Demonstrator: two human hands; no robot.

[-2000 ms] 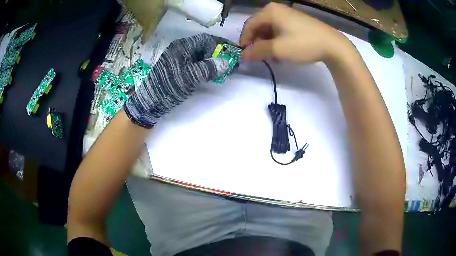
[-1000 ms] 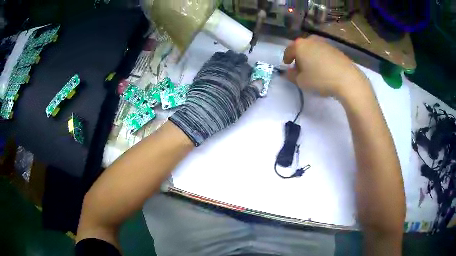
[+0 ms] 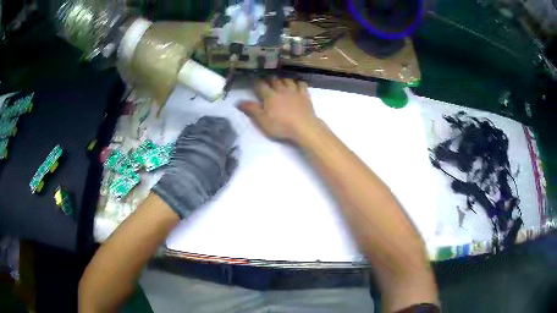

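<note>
My left hand (image 3: 203,160), in a grey-black striped glove, rests low over the left part of the white sheet (image 3: 275,208). It is blurred, its fingers are curled under and nothing shows in it. My bare right hand (image 3: 282,109) is at the sheet's far edge, palm down with fingers apart, just in front of a metal block (image 3: 244,52). I see nothing in it. The circuit board and the black cord held earlier are not visible. A dark thin soldering tip (image 3: 231,78) points down beside the white tube (image 3: 203,79).
Loose green boards (image 3: 149,156) lie on papered strip left of the glove. More boards (image 3: 46,168) lie on the black surface at far left. A black cord pile (image 3: 482,159) lies at right. A tan taped hood (image 3: 152,64) and brown board (image 3: 378,61) stand at the back.
The board and coiled cord have gone from view. My right hand has let go of the cord and spread its fingers. The view has shifted, showing more of the back equipment.
</note>
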